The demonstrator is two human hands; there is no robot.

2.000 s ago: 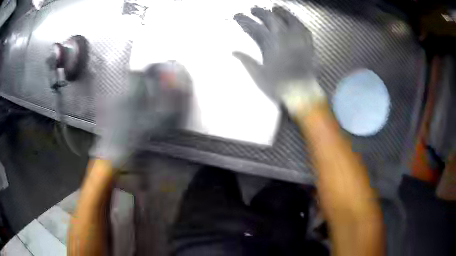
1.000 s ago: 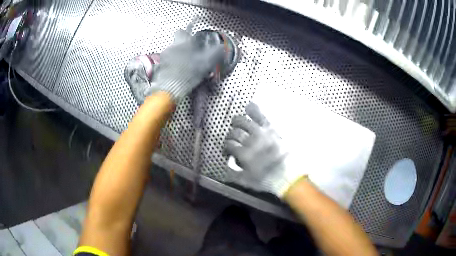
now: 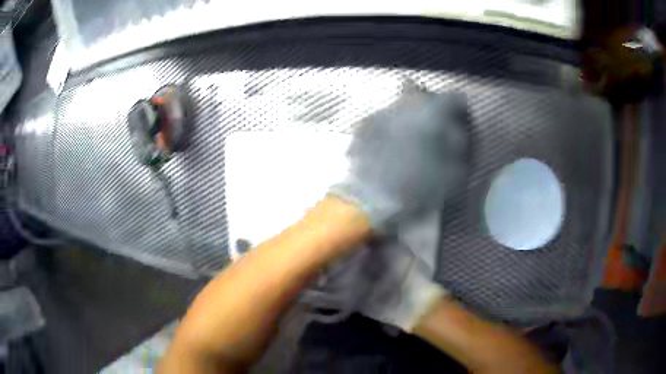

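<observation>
The bright white metal panel lies flat on the perforated table, a dark round hole near its front left corner. My left hand, grey-gloved and blurred, is over the panel's right part; what is under it is hidden, so its grip cannot be told. My right hand, also gloved and blurred, is lower, at the panel's front edge, partly behind my left forearm; its fingers are unclear. An orbital sander with a dark body and orange-red part rests left of the panel, touched by neither hand.
A pale blue-white disc lies right of the panel. The off-white rack runs along the table's back. A dark hose trails from the sander towards the front edge. Orange-edged holders stand far right. A small white sheet is at the back left.
My left hand has left the orange-red sander and moved right, over the panel. The pinkish-red sander no longer shows. My right hand is at the panel's front edge. The camera view has shifted.
</observation>
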